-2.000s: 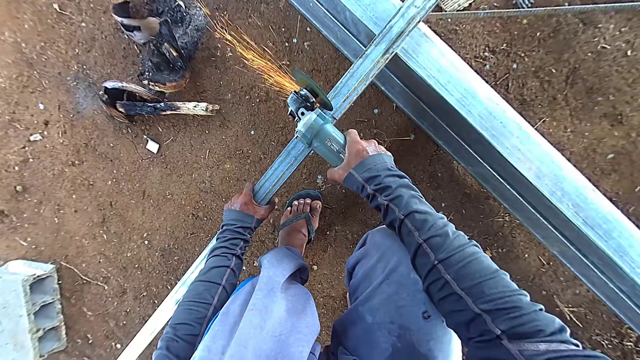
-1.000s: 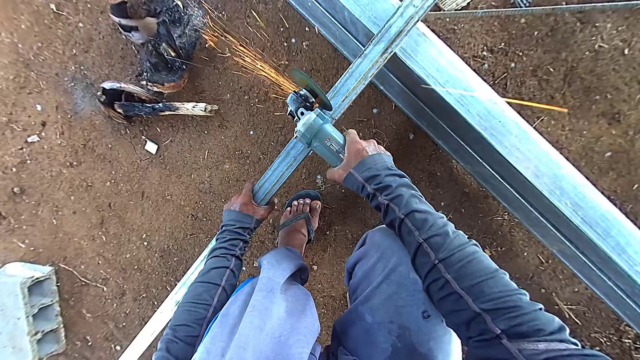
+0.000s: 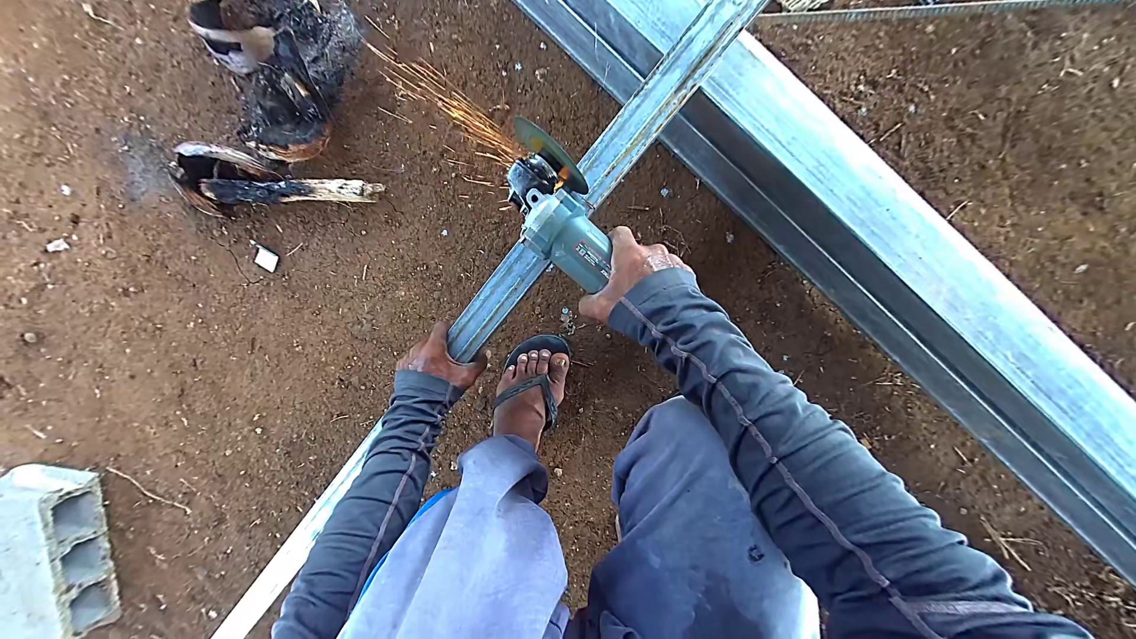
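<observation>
My right hand (image 3: 635,273) grips the teal body of an angle grinder (image 3: 572,238). The grinder lies across a narrow galvanized steel profile (image 3: 499,300), its cutting disc (image 3: 550,153) at the profile's left edge, and orange sparks (image 3: 453,111) fly toward the upper left. The exact contact point is hidden by the disc and grinder head. Lower down, my left hand (image 3: 442,359) is closed around the same profile, which passes on under my left forearm. At its upper end the profile crosses over wide galvanized steel channels (image 3: 874,209).
Charred wood (image 3: 293,98) and a partly burnt stick (image 3: 293,190) lie on the dirt at upper left, close to the sparks. A hollow concrete block (image 3: 53,550) sits at lower left. My sandaled foot (image 3: 524,390) stands just below the profile, between my hands.
</observation>
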